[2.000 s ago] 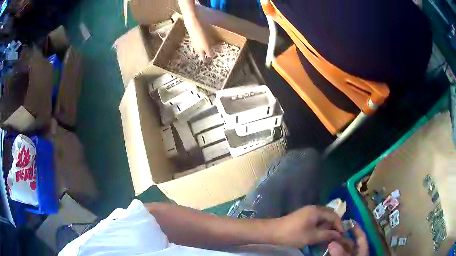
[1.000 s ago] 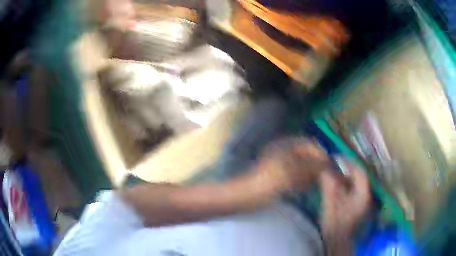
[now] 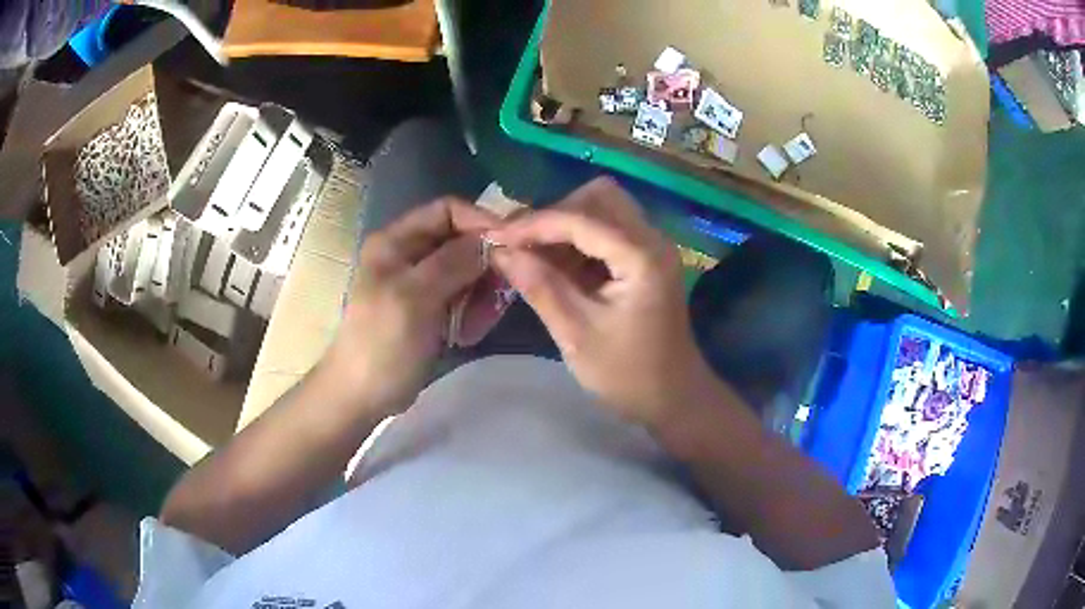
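My left hand (image 3: 411, 280) and my right hand (image 3: 613, 286) meet over my lap, both bare. My left hand holds a small pale housing (image 3: 500, 200), mostly hidden by the fingers; a pinkish part shows below it. The fingertips of my right hand pinch at a tiny whitish piece (image 3: 490, 242) at the housing, too small to name. On the cardboard liner (image 3: 761, 60) lie a small pile of pink, white and black flat pieces (image 3: 673, 88), two pouch cells (image 3: 800, 148) and rows of green circuit boards (image 3: 886, 66).
The green crate rim (image 3: 738, 212) is ahead of my hands. A large carton (image 3: 292, 315) of white plastic frames (image 3: 226, 167) stands left, with a small carton of pale parts (image 3: 119, 167) on it. A blue bin (image 3: 999, 434) of printed pieces is at right. An orange chair (image 3: 333, 30) is at the upper left.
The view has swung right, bringing the crate to the upper middle and the blue bin into sight. Both hands now show fully at centre. The hand over the small carton is gone from view.
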